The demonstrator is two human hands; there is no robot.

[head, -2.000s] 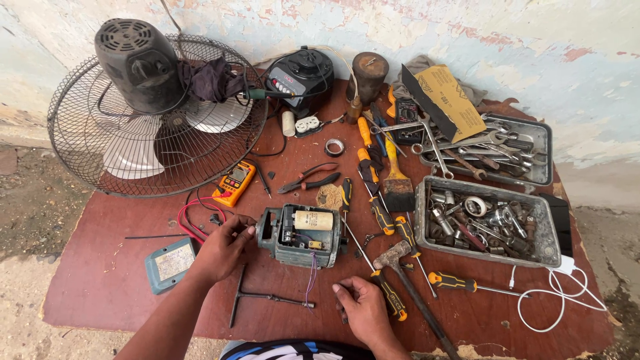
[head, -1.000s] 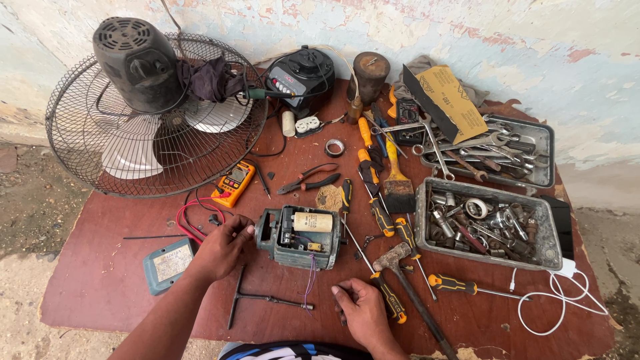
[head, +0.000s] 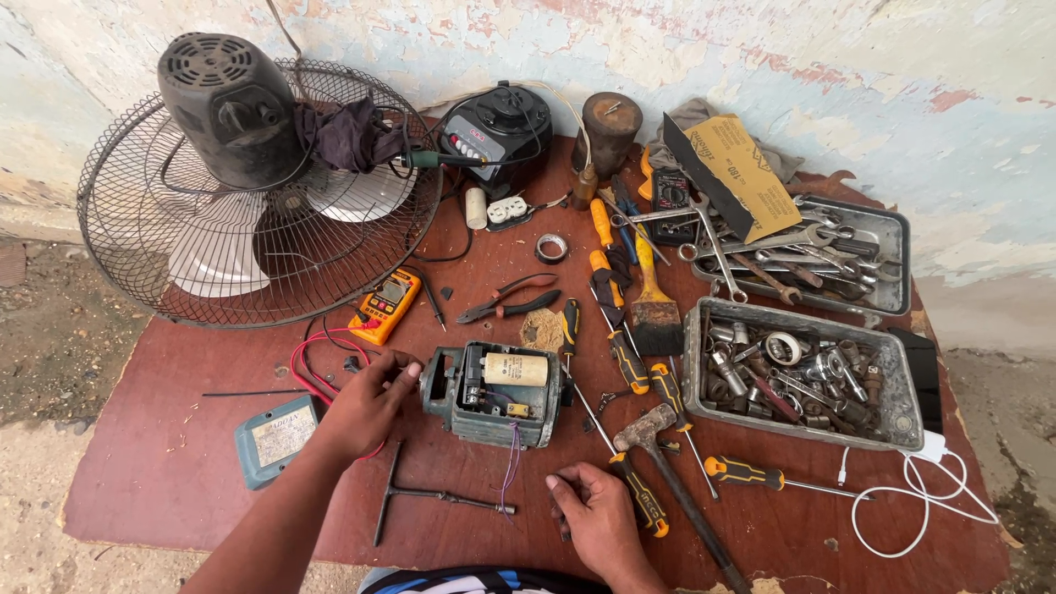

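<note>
An electric motor point(head: 495, 425) with a green-grey housing lies near the middle of the table, its terminal box uncovered. Inside are a cream cylindrical capacitor point(head: 516, 370) and a small yellow part; thin purple wires hang from the front side. My left hand point(head: 371, 404) rests at the motor's left end, fingers bent against the housing. My right hand point(head: 590, 511) lies on the table in front of the motor, fingers curled; whether something small is under them I cannot tell. Between the hands lies a T-handle socket wrench point(head: 445, 495). A grey-green cover point(head: 276, 441) with a label sits left of my left forearm.
A caged fan point(head: 256, 198) fills the back left, beside a yellow multimeter point(head: 386, 305). Pliers point(head: 511, 299) lie behind the motor. A hammer point(head: 685, 487), several screwdrivers point(head: 631, 495) and a paintbrush point(head: 656, 313) lie to the right, near a metal tray of sockets point(head: 804, 437) and a tray of wrenches point(head: 895, 260).
</note>
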